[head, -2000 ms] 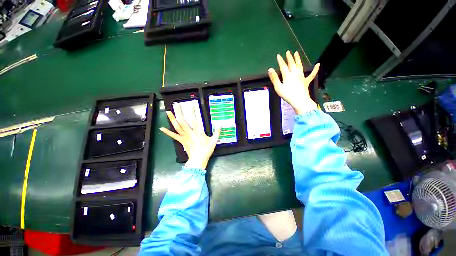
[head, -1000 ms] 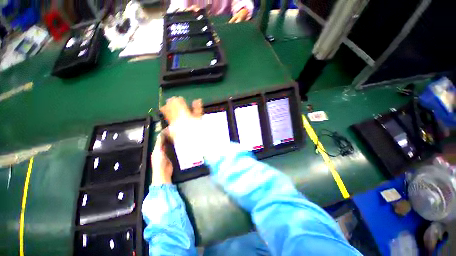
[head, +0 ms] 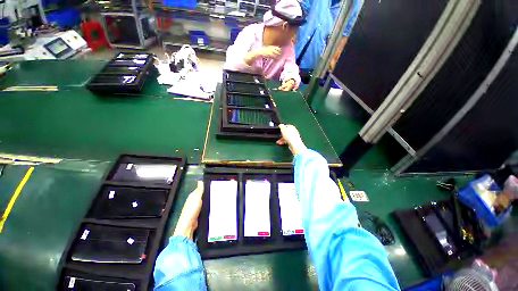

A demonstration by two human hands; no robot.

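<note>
A black phone tray (head: 244,250) lies in front of me. Three phones in it show white screens: left (head: 222,207), middle (head: 257,207) and right (head: 290,207). My right sleeve covers the tray's right part. My left hand (head: 192,209) holds the left edge of this tray. My right hand (head: 289,138) reaches forward and grips the near right corner of a farther stacked phone tray (head: 249,130). That tray's nearest phone (head: 250,117) shows a screen with green rows.
Another tray (head: 162,230) of dark phones lies at left. More stacked trays (head: 116,85) and white material (head: 190,85) lie farther back. A person in pink (head: 264,51) sits beyond the far tray. At right are a barcode label (head: 358,196), cable (head: 377,227), black tray and fan.
My right hand has moved from the near tray's left part forward to the far tray's corner. My left hand remains at the near tray's left edge. The view has tilted up, showing the person in pink.
</note>
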